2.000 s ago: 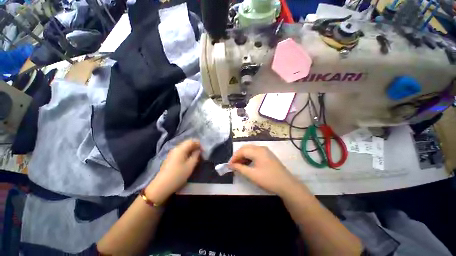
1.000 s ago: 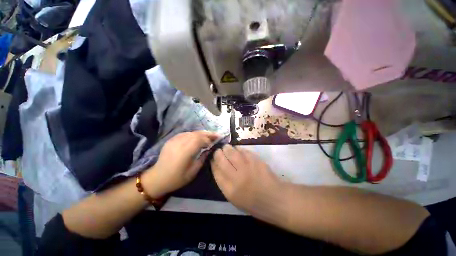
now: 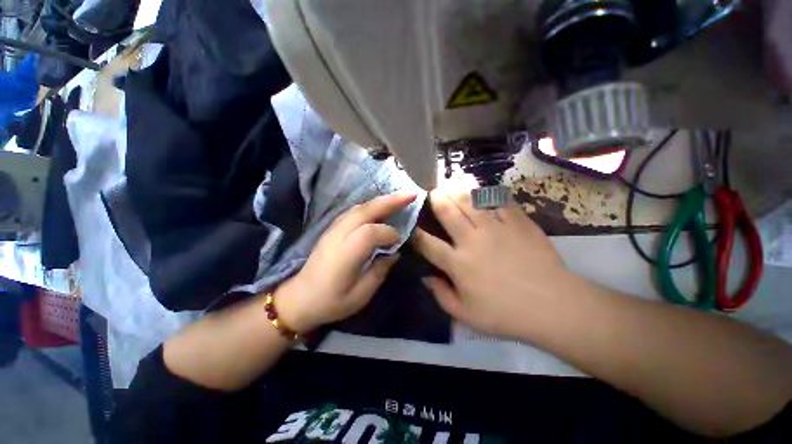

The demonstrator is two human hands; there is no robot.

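Note:
A dark fabric panel (image 3: 204, 165) with a pale grey wrong side lies bunched left of the sewing machine head (image 3: 365, 69). Its grey part (image 3: 334, 156) runs up to the needle area. My left hand (image 3: 347, 260) pinches the grey edge between thumb and fingers, just in front of the needle. My right hand (image 3: 486, 260) lies flat, fingers spread, its fingertips beside the presser foot, pressing on the fabric's edge. The needle is hidden behind the machine head. The small white piece cannot be told apart now.
Scissors with one green and one red handle (image 3: 686, 247) lie right of my right hand. A black cord (image 3: 632, 217) loops beside them. A lit phone (image 3: 590, 160) lies behind the tension knob (image 3: 601, 117). A red basket (image 3: 50, 312) stands at the far left.
The view has moved closer to the machine. My hands came together at the needle from apart; the white piece held earlier in my right hand is no longer distinct. My right hand has since flattened out.

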